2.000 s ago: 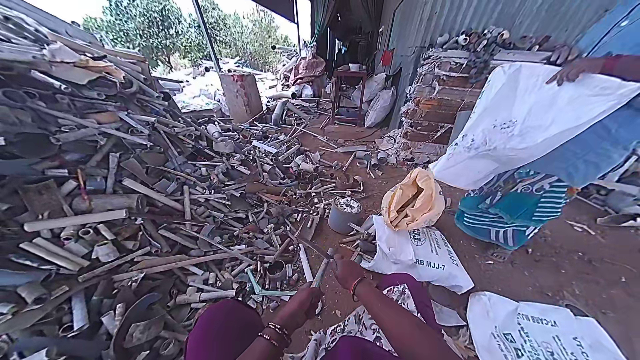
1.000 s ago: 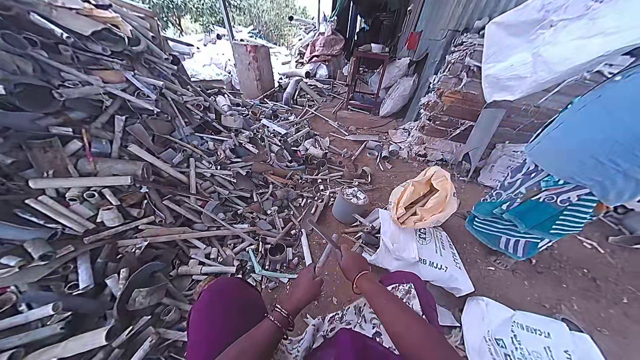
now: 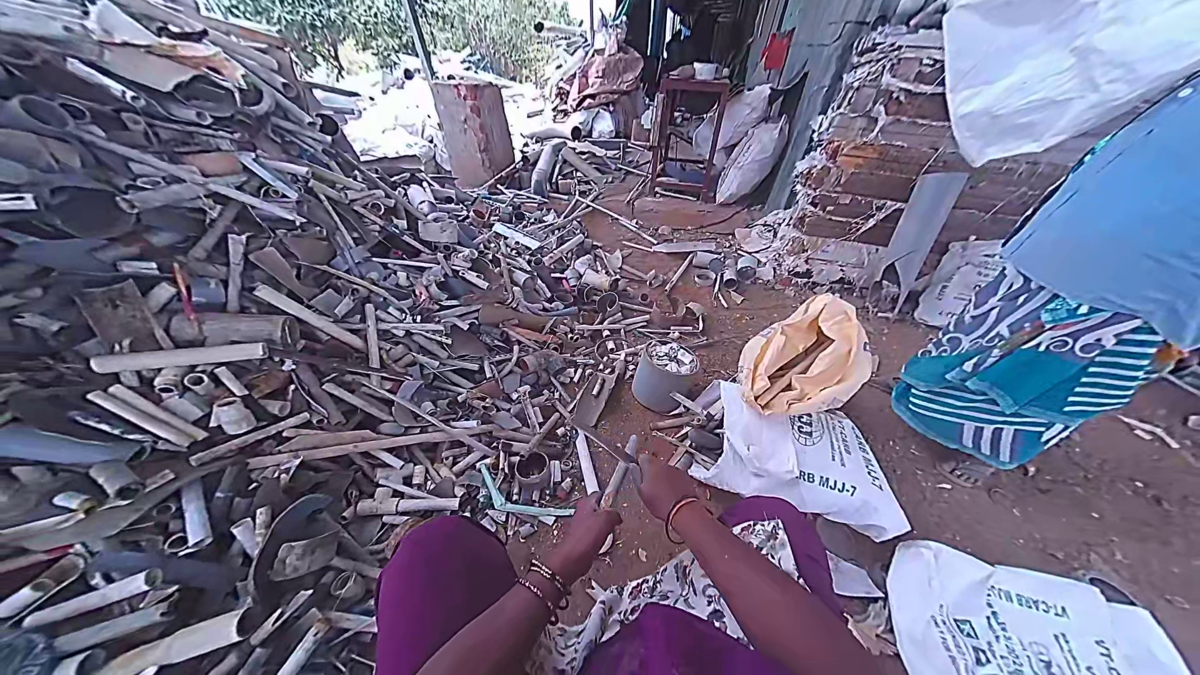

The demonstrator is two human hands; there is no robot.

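My left hand (image 3: 591, 525) is closed around a short grey plastic pipe (image 3: 617, 480), which points up and away from me. Close beside it on the right, my right hand (image 3: 664, 487) grips a tool with a long thin blade (image 3: 605, 444), likely a knife; its handle is hidden in my fingers. The blade lies across or just behind the pipe's upper end; whether they touch I cannot tell. Beyond my hands stands a grey round container (image 3: 664, 377) with pale bits in it. To its right is an open woven sack (image 3: 806, 361) with its yellowish mouth rolled out.
A large heap of scrap pipes (image 3: 281, 375) fills the left side and reaches close to my knees. Another white sack (image 3: 1027, 614) lies at the lower right. A person in blue and teal clothing (image 3: 1041, 375) stands at the right beside a raised white sack (image 3: 1059, 75). Farther back is a wooden stand (image 3: 689, 131).
The person at the right has shifted, and the hand seen on the raised white sack two seconds ago is out of view. My hands still hold the pipe and the blade.
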